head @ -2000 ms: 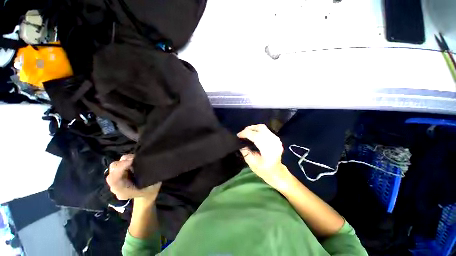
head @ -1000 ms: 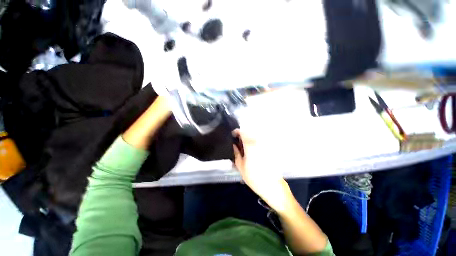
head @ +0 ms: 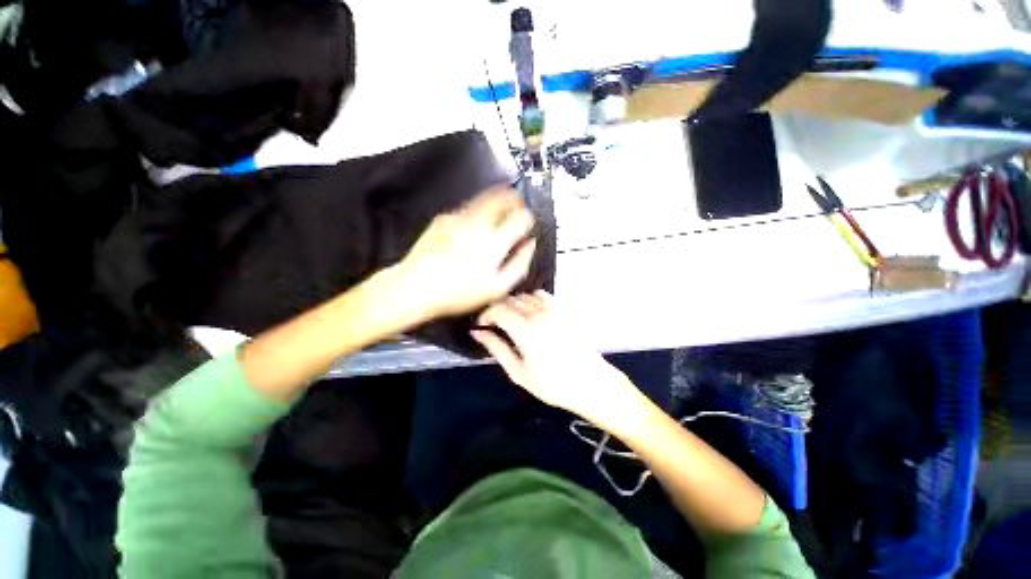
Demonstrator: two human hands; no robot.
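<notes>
The dark garment piece (head: 339,221) lies on the white machine table, its right edge under the presser foot and needle (head: 531,158). My left hand (head: 469,255) is on the cloth just in front of the needle, slightly blurred; whether it grips the cloth is unclear. My right hand (head: 543,345) is at the table's front edge and pinches the near right corner of the cloth between thumb and fingers. A white cord (head: 622,458) hangs in a loose loop below my right forearm.
A smartphone (head: 735,165), snips (head: 848,226), a tan block (head: 913,275) and dark red scissors (head: 981,221) lie on the table at right. A blue basket (head: 955,430) stands below the table. Dark cloth (head: 68,407) is heaped at left. The machine head (head: 633,28) is at the top.
The cloth has gone from my lap onto the table and under the needle. My left hand has moved from behind the machine head to in front of the needle. The view has shifted, showing the needle.
</notes>
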